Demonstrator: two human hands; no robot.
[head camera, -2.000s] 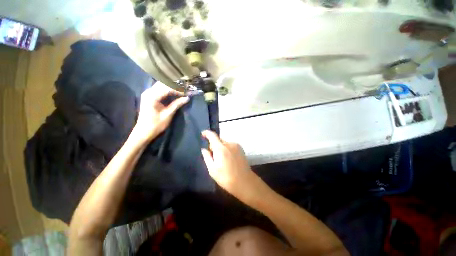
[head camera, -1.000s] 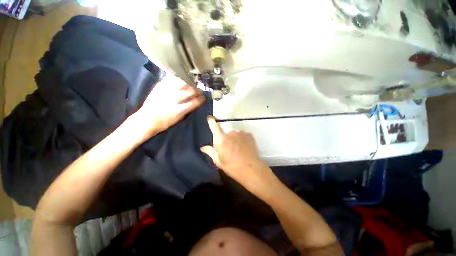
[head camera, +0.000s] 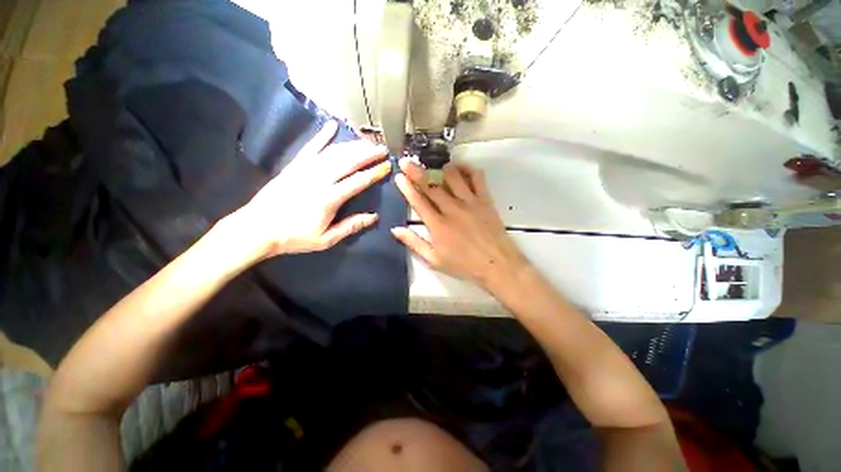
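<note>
A large dark navy garment piece (head camera: 341, 277) lies left of and in front of the sewing machine's needle area, its right edge running along the white bed. My left hand (head camera: 313, 194) lies flat on the cloth, fingers spread, fingertips just left of the presser foot (head camera: 426, 152). My right hand (head camera: 461, 221) is palm down on the white bed, its index fingertip at the cloth edge close to the presser foot and its thumb near the same edge. Neither hand visibly pinches the cloth. The needle itself is hidden.
The white machine head (head camera: 572, 101) with dark spots fills the top, with a red-orange knob (head camera: 749, 31). A small white bobbin tray (head camera: 733, 277) sits at the bed's right end. Blue plastic baskets (head camera: 669, 355) stand below right. Brown board shows at far left.
My right hand has moved up from the cloth's lower edge to beside the presser foot. My left hand has flattened and its fingers have spread. The view has shifted; the phone is out of view.
</note>
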